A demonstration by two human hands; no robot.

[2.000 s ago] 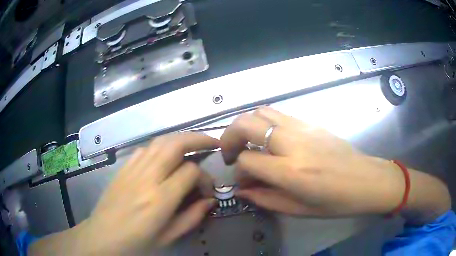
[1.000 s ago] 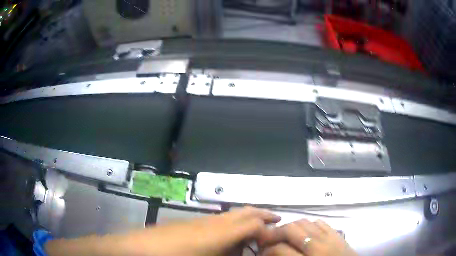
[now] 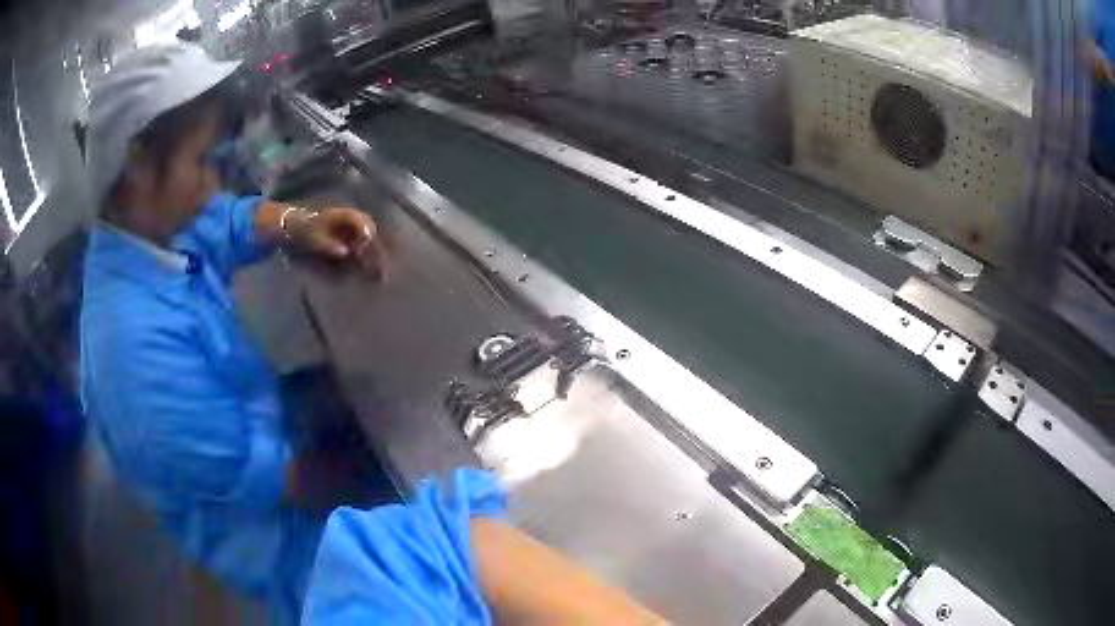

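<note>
No hand of mine shows. Only my left forearm and blue sleeve (image 3: 397, 550) enter at the bottom, and the hand is cut off by the lower edge. My right hand is out of the picture. On the shiny steel bench (image 3: 636, 489), beyond my sleeve and beside the rail, lie metal fixture-like pieces (image 3: 538, 377) with a small round silver part (image 3: 496, 349) at their upper left. They are blurred, and no hand touches them.
A person in blue with a white cap (image 3: 153, 92) stands at the left, one hand (image 3: 336, 232) over the bench. The green belt (image 3: 709, 318) runs diagonally between silver rails (image 3: 697, 410). A green label (image 3: 846, 548) sits at the rail joint. A beige box (image 3: 856, 104) stands beyond.
The view has swung left. My hands, earlier together over a small part with pale teeth, have left the picture. The person and bench pieces now show; the belt's fixture and red tray are gone from view.
</note>
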